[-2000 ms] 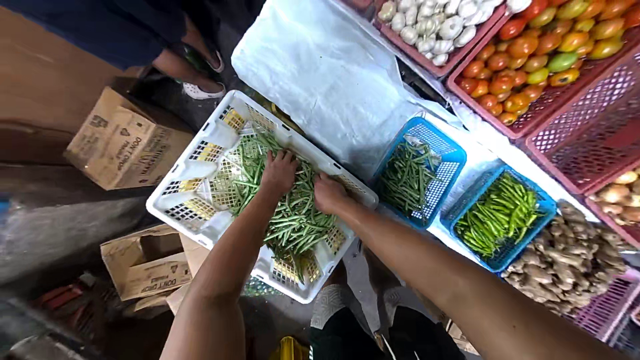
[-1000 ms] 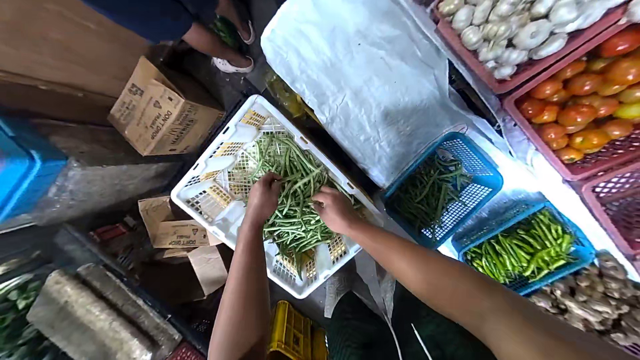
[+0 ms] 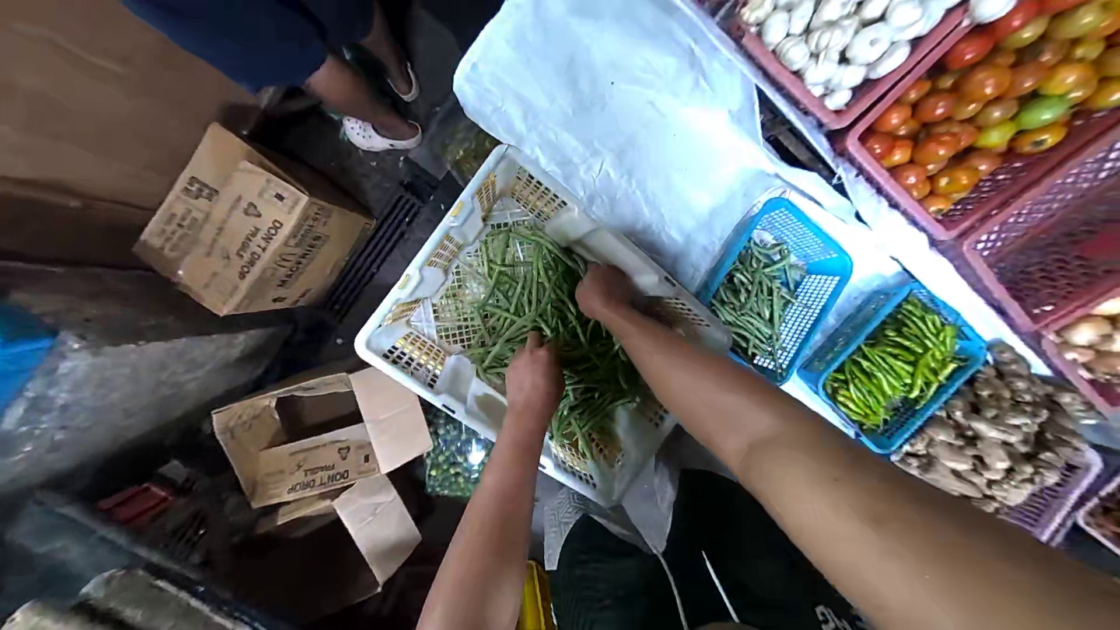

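Note:
A white plastic crate (image 3: 420,302) with lattice sides holds a heap of long green beans (image 3: 525,280). At the near left edge of the heap, my left hand (image 3: 535,374) has its fingers in the beans; how firmly they close is hidden. My right hand (image 3: 605,293) touches the beans on the heap's right side, near the crate's right wall, its fingertips hidden. To the right, a blue basket (image 3: 827,254) holds shorter green beans (image 3: 754,297), and another blue basket (image 3: 969,337) holds green chili peppers (image 3: 897,359).
White sheeting (image 3: 604,114) lies beyond the crate. Crates of garlic (image 3: 840,44), tomatoes (image 3: 980,105) and ginger (image 3: 997,429) stand on the right. Cardboard boxes (image 3: 254,227) (image 3: 324,464) lie at left. Another person's legs and a white clog (image 3: 381,134) are at upper left.
My left hand has moved from the upper part of the bean heap to its near left edge. My right hand stays at the heap's right side. The view has shifted.

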